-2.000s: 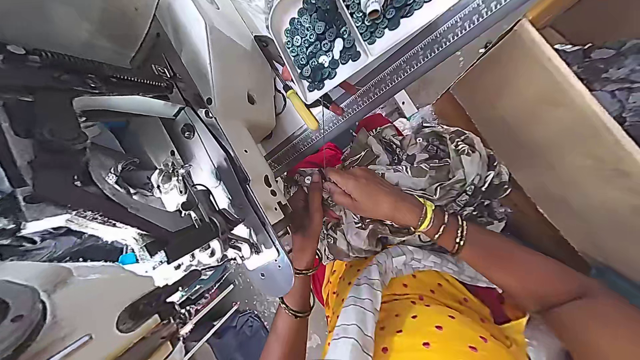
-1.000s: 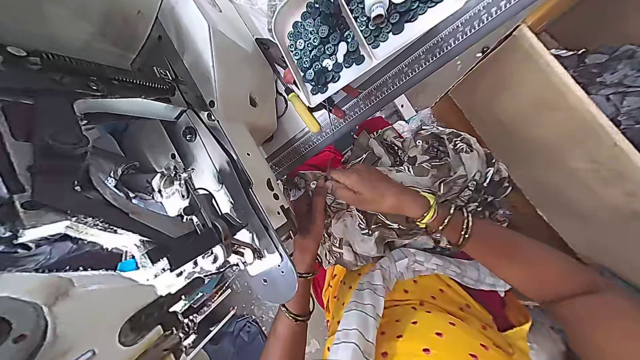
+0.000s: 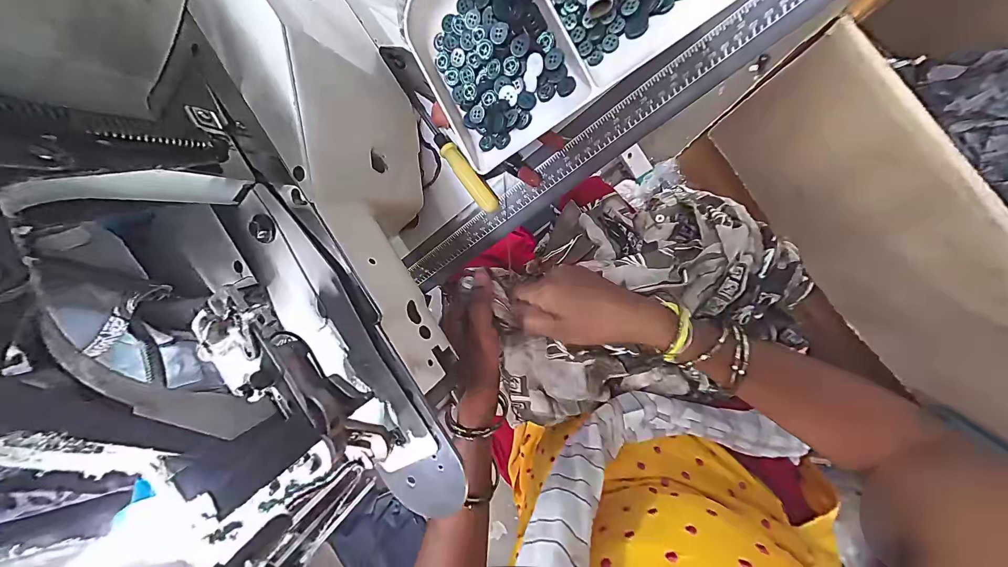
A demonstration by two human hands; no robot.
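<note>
Bunched grey-brown printed fabric [image 3: 709,244] lies above my lap. My left hand [image 3: 475,339] grips its left edge beside the machine's metal plate, with a small round button [image 3: 469,282] near the fingertips. Close against it, my right hand [image 3: 591,307] pinches the same fabric, its fingertips partly hidden in the folds. Red cloth [image 3: 508,250] shows just above both hands, under the metal ruler.
An industrial sewing machine [image 3: 339,142] fills the left side. A metal ruler [image 3: 598,142] runs diagonally below a white tray [image 3: 587,87] of dark buttons. A yellow-handled screwdriver [image 3: 470,177] rests by the tray. A cardboard box [image 3: 858,197] with grey fabric stands at right.
</note>
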